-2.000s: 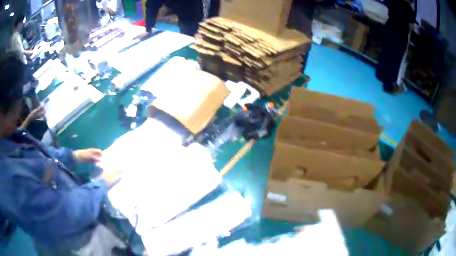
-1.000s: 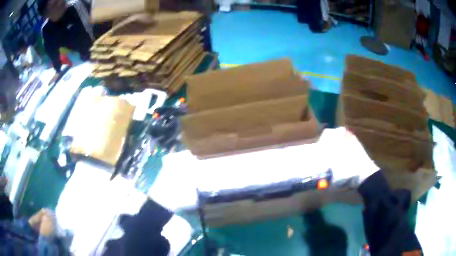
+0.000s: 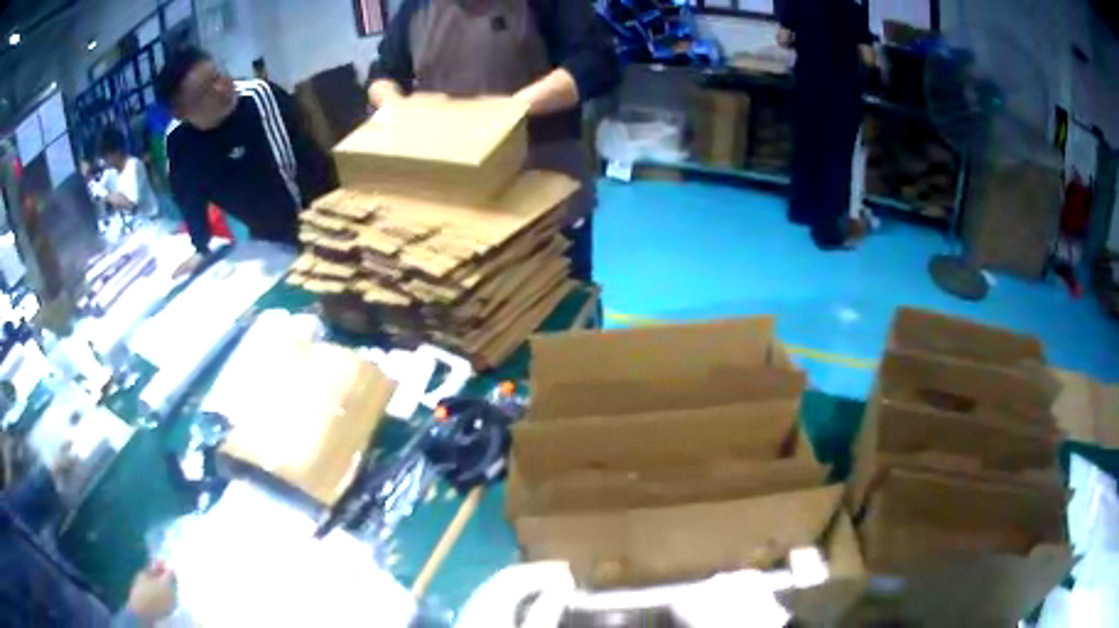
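Note:
At the bottom edge, a glaring white piece [image 3: 675, 601], seemingly foam, lies in front of the open brown cartons [image 3: 663, 534]. It is overexposed and cut off by the picture's edge. My left hand [image 3: 518, 594], in a white glove, is at its left end. My right hand [image 3: 792, 586], also white-gloved, is at its right end. Both hands are blurred by glare and seem to grip the piece; the fingers barely stand out. A dark strip shows between the hands, too cut off to name.
More open cartons [image 3: 957, 491] stand at right. Flattened cartons [image 3: 430, 252] are piled at the far side, with a person behind. Dark items with orange ends [image 3: 470, 436] and a wooden strip [image 3: 448, 540] lie left of centre. Another worker's hand [image 3: 152, 591] is at lower left.
The view has lifted and turned. My hands and the white piece now sit at the bottom edge. The bagged dark product with its orange end, seen between my hands earlier, no longer shows clearly.

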